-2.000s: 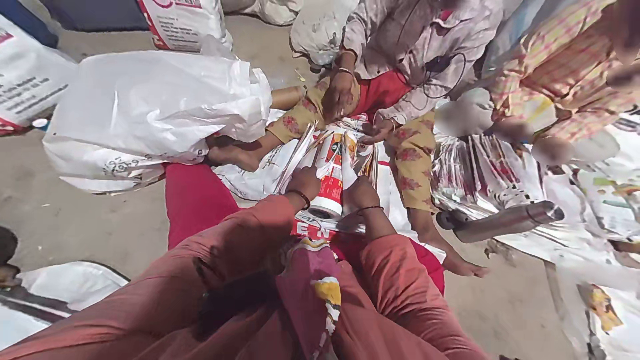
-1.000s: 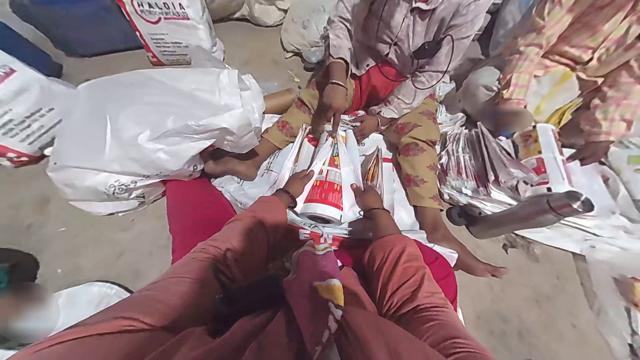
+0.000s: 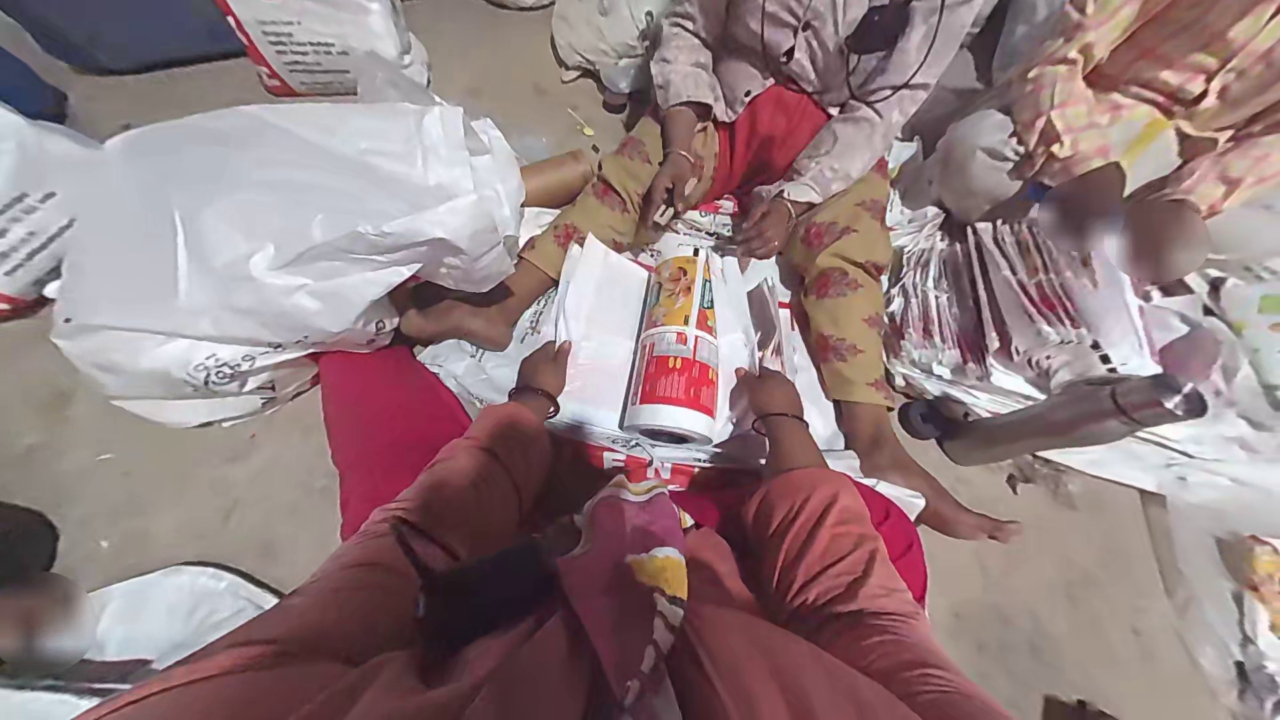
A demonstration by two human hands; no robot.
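A roll of printed plastic film (image 3: 674,360), red, white and yellow, lies lengthwise between white sheets over my lap. My left hand (image 3: 545,375) grips the outer edge of the white sheet (image 3: 598,335) at the roll's left. On the other side my right hand (image 3: 770,398) is at the near edge of the sheets right of the roll; its fingers are partly hidden, so its hold cannot be told. Beyond the roll's far end are the two hands of a person (image 3: 715,205) sitting opposite.
A large white sack (image 3: 260,240) lies at the left. To the right are a steel bottle (image 3: 1070,420) and a stack of silvery printed sheets (image 3: 1010,300). A second person (image 3: 1140,110) sits at the upper right. The facing person's bare foot (image 3: 965,510) rests on the floor.
My hands were close against the roll two seconds ago and are now farther apart, with the left one out at the white sheet's edge. More of the roll shows. The facing person's hands have drawn apart.
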